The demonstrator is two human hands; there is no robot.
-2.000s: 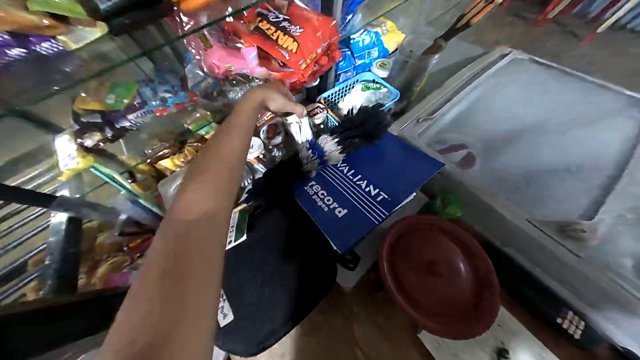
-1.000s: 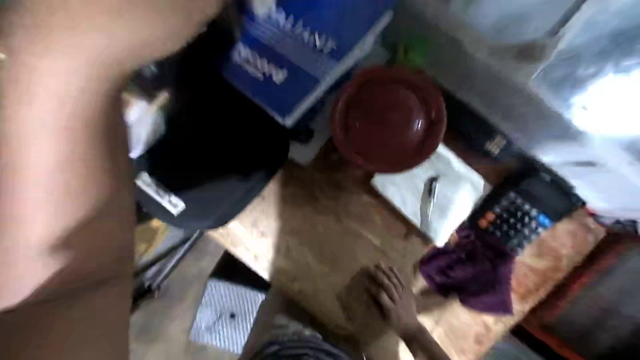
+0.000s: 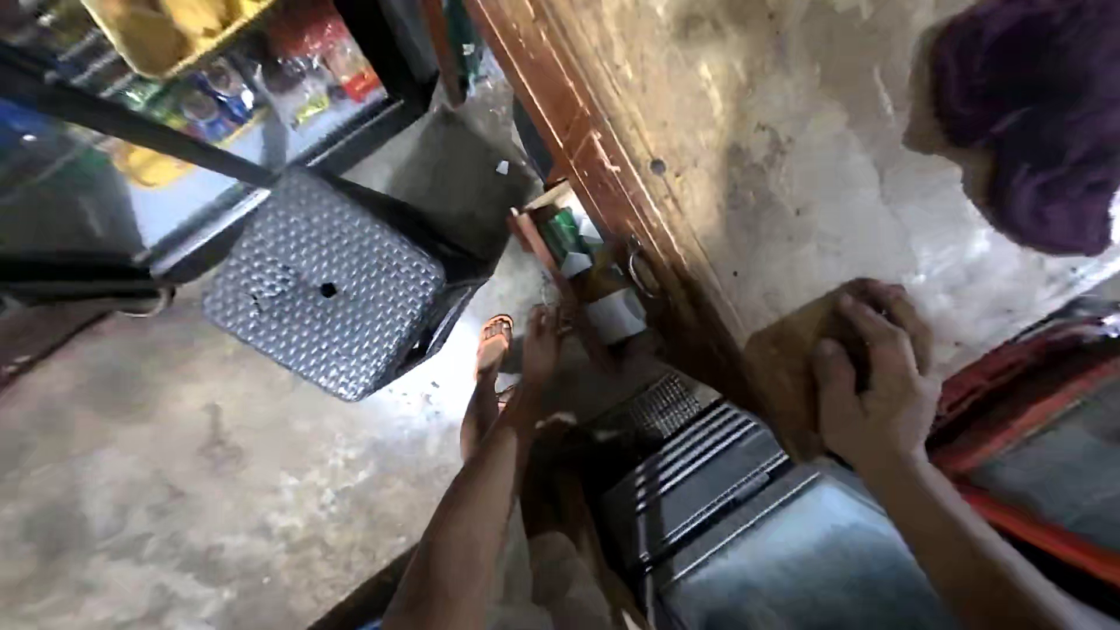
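My left hand (image 3: 542,337) is low beside the wooden table, its fingers close to the front board of an open drawer (image 3: 534,241). Whether they grip the board is unclear. Inside the drawer are a green item (image 3: 563,229) and some pale, paper-like pieces (image 3: 617,315). A metal ring pull (image 3: 643,267) shows at the table's edge. On the wooden tabletop (image 3: 761,166) rests my right hand (image 3: 875,346), fingers bent, thumb apart, with nothing seen in it. A dark purple cloth (image 3: 1032,122) lies on the same top, farther up and right.
A grey woven-pattern plastic stool (image 3: 328,280) stands on the concrete floor at left. Behind it is a glass display case (image 3: 201,210) with packaged goods. Sandaled feet (image 3: 494,337) are below. A grey ridged container (image 3: 717,490) and a red-edged object (image 3: 1032,472) sit near my right arm.
My left hand, by the feather duster and blue record book two seconds ago, is now down at the drawer. My right hand stays on the tabletop. The view has swung down strongly.
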